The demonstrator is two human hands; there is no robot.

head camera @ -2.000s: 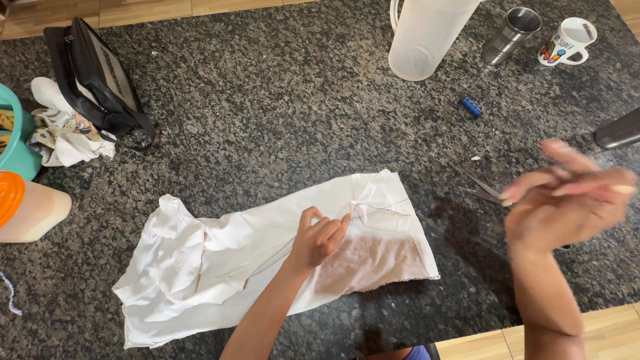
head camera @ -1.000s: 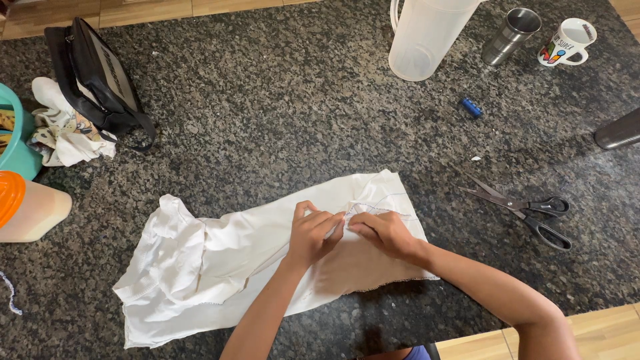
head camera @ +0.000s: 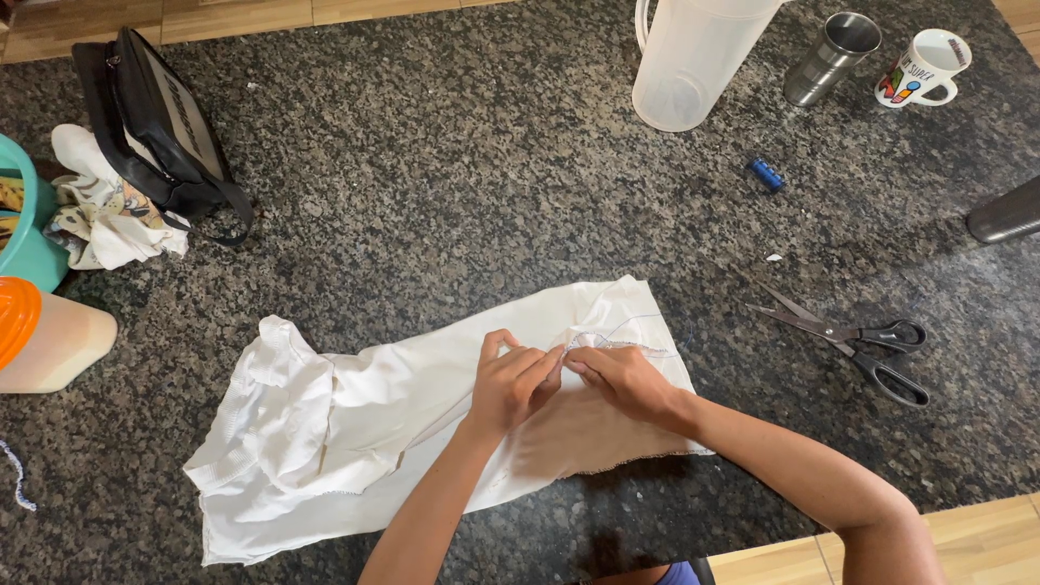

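Note:
A white cloth garment (head camera: 390,366) lies spread on the dark granite counter. My left hand (head camera: 516,382) pinches a gathered edge of it near the right end. Close beside it, my right hand (head camera: 621,378) has its thumb and fingers closed at the same seam; whether a needle is between them cannot be told. A thin blue thread (head camera: 642,318) loops over the fabric above my right hand. Black-handled scissors (head camera: 829,331) rest with parted blades to the right of the cloth. A blue thread spool (head camera: 765,175) lies farther back.
At the back right stand a clear plastic pitcher (head camera: 691,73), a steel tumbler (head camera: 829,61) and a white mug (head camera: 918,73). A dark cylinder (head camera: 1007,213) lies at the right edge. Left are a black bag (head camera: 150,122), a crumpled cloth (head camera: 122,227), a teal bowl (head camera: 32,236) and an orange-lidded container (head camera: 69,337).
My right hand has come from beside the scissors, where it was raised and blurred, to the cloth next to my left hand. My left hand has stayed at the fabric.

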